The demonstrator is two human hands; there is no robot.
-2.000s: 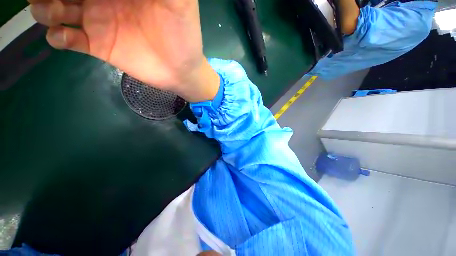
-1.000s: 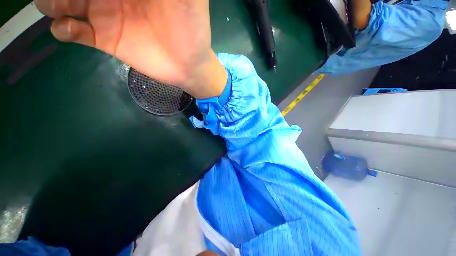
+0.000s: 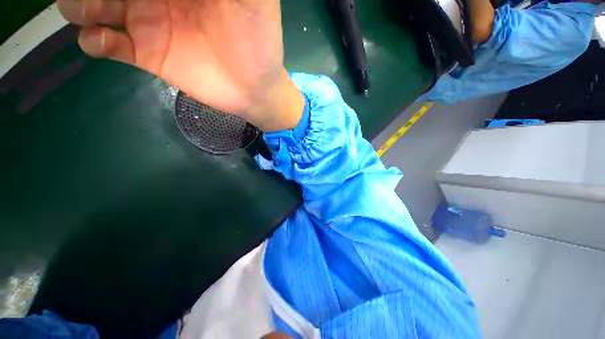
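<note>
My right hand (image 3: 199, 56) is large and near the camera at the top, bare, with the palm side showing. Its upper part is cut off by the top edge. The visible fingertips point left, and nothing shows in the visible part of the hand. A round grey mesh-patterned screw dish (image 3: 211, 126) with a dark rim lies on the green mat (image 3: 119, 198), partly hidden under the heel of the hand. My left hand is not in view; only a bit of blue cloth shows at the bottom left.
A black electric screwdriver (image 3: 351, 43) lies right of my hand, its tip towards me. Beyond it are a black-framed device (image 3: 444, 30) and another person's forearm in a blue sleeve (image 3: 540, 46). Yellow floor tape (image 3: 404, 129), a white box-like surface (image 3: 531, 155) and a blue bottle (image 3: 464, 224) are at right.
The whole view has shifted slightly, so the dish, screwdriver and bottle sit farther right in the picture. My right hand keeps nearly the same pose over the dish.
</note>
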